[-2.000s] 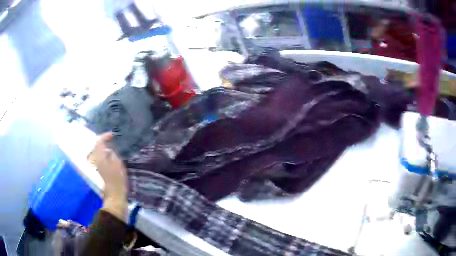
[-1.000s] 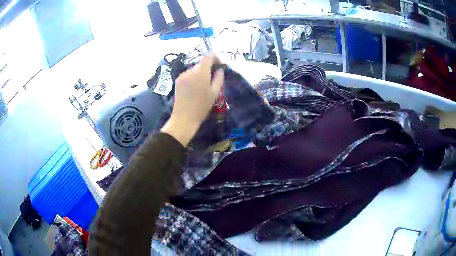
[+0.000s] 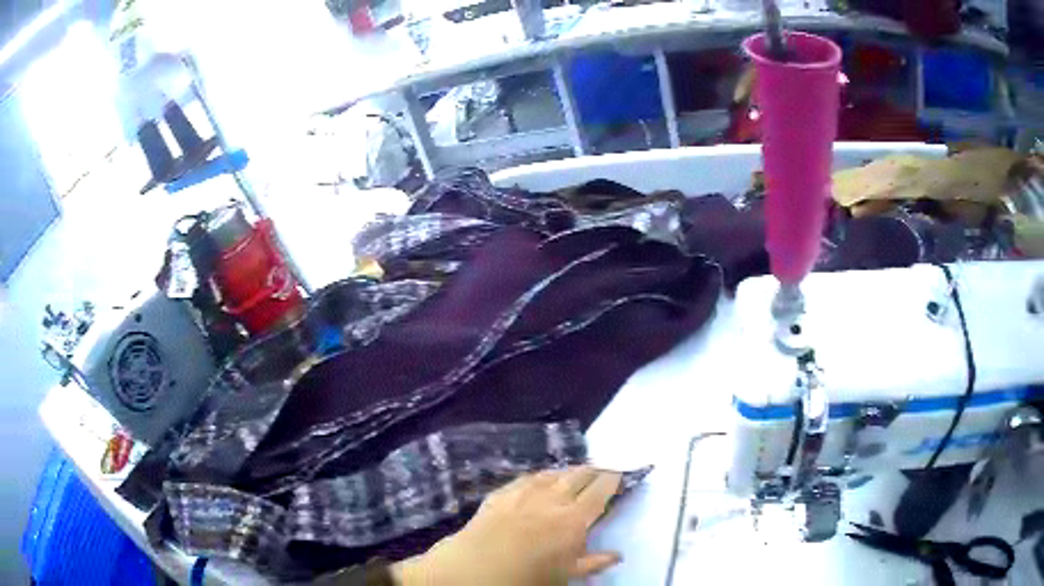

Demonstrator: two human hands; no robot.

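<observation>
A plaid fabric strip (image 3: 424,472) lies along the front of the pile, left of the machine. My left hand (image 3: 521,532) lies over its right end, fingers pointing right at a small dark fabric tip; whether the fingers grip it is unclear. Behind it, long dark purple panels (image 3: 481,343) with plaid edges lie heaped on the white table. My right hand is not in view. The white machine head (image 3: 870,343) stands at right, with its presser foot (image 3: 801,509) left of black scissors (image 3: 933,552).
A tall pink thread cone (image 3: 793,149) rises above the machine head. At left stand a red container (image 3: 254,275) and a grey round-vented machine end (image 3: 140,364). A blue crate (image 3: 80,532) is below the table's left edge. Tan material (image 3: 927,177) lies at back right.
My left hand has come down from above the pile near the red container to the front right. The plaid strip now lies across the panels' front. The view has turned right, showing the machine.
</observation>
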